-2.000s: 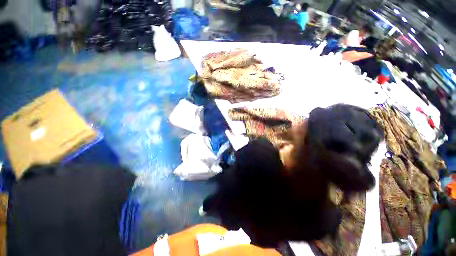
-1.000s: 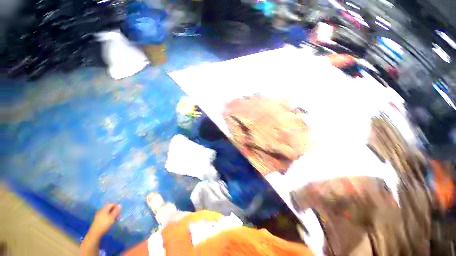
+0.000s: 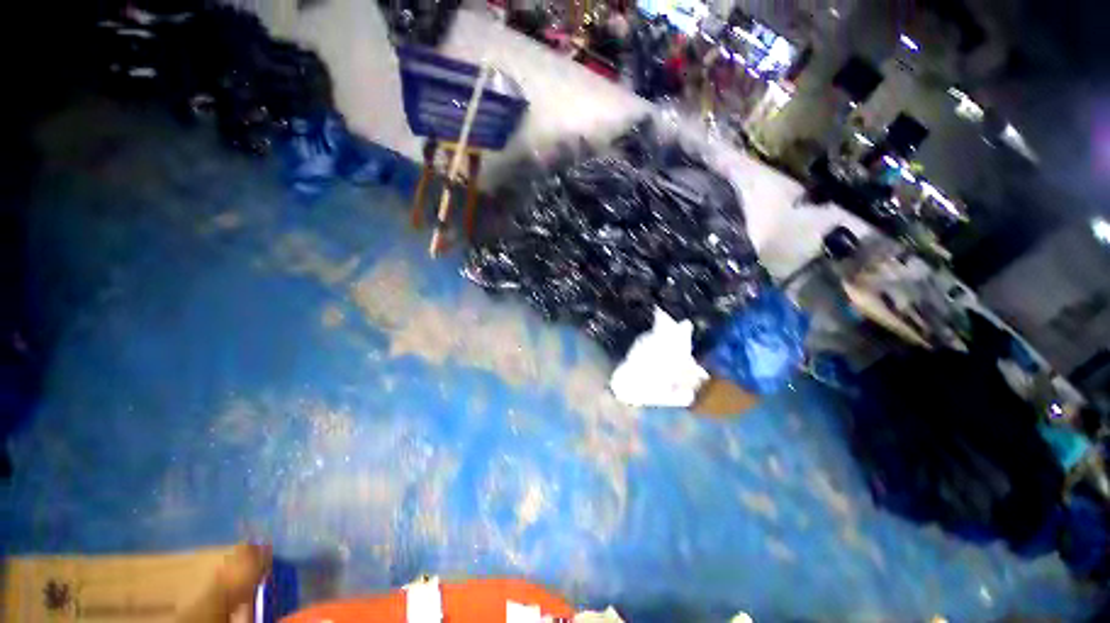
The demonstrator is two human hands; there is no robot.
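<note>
My left hand is small and blurred at the bottom left edge, beside or over a brown cardboard box with a dark printed mark. I cannot tell whether its fingers hold anything. A blue edge shows just right of the hand. My right hand is out of the picture. The orange cardigan front shows at the bottom centre.
Blue worn floor spreads ahead. Beyond it stand a heap of shiny black plastic bags, a white bag, a blue bag and a blue crate on wooden legs. More black bags lie upper left.
The view has swung left, so the white table with patterned garments has left the picture. My left hand is now lower, by the box. The black bag heap has come into view.
</note>
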